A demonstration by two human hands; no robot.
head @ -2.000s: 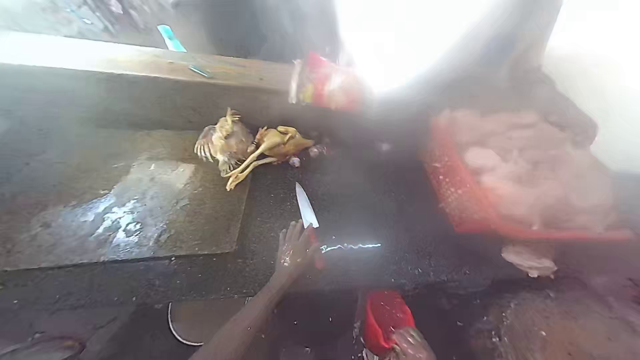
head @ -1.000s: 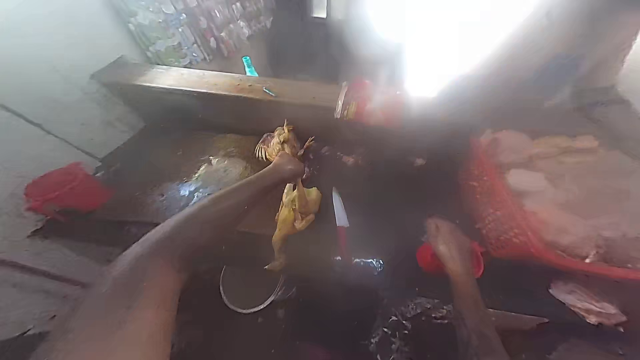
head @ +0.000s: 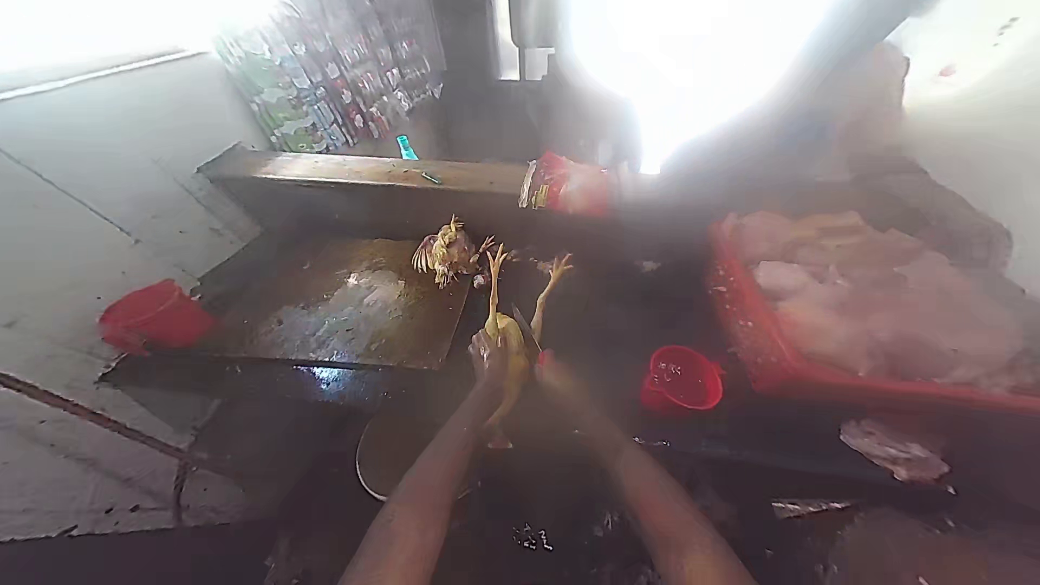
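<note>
A plucked chicken carcass (head: 510,345) lies on the dark counter (head: 601,325), both feet pointing away from me. My left hand (head: 489,354) grips it at the base of the left-side leg. On its other side my right hand (head: 556,374) holds a knife (head: 525,327) by its red handle, the blade between the carcass and the right-side leg; whether it touches skin cannot be told. Beyond my hands lie feet and other chicken parts (head: 448,252), at the corner of a wet board (head: 382,313). Haze blurs the view.
A red mug (head: 684,378) stands right of my hands, before a red crate (head: 743,333) heaped with pale meat. A piece of meat or skin (head: 894,451) lies near the crate. Another red container (head: 154,315) is far left. A wooden ledge (head: 341,169) bounds the back, with a red packet (head: 569,185).
My left hand has let go near the chicken parts and now holds the carcass, its feet turned away from me. My right hand has left the red mug and taken up the knife.
</note>
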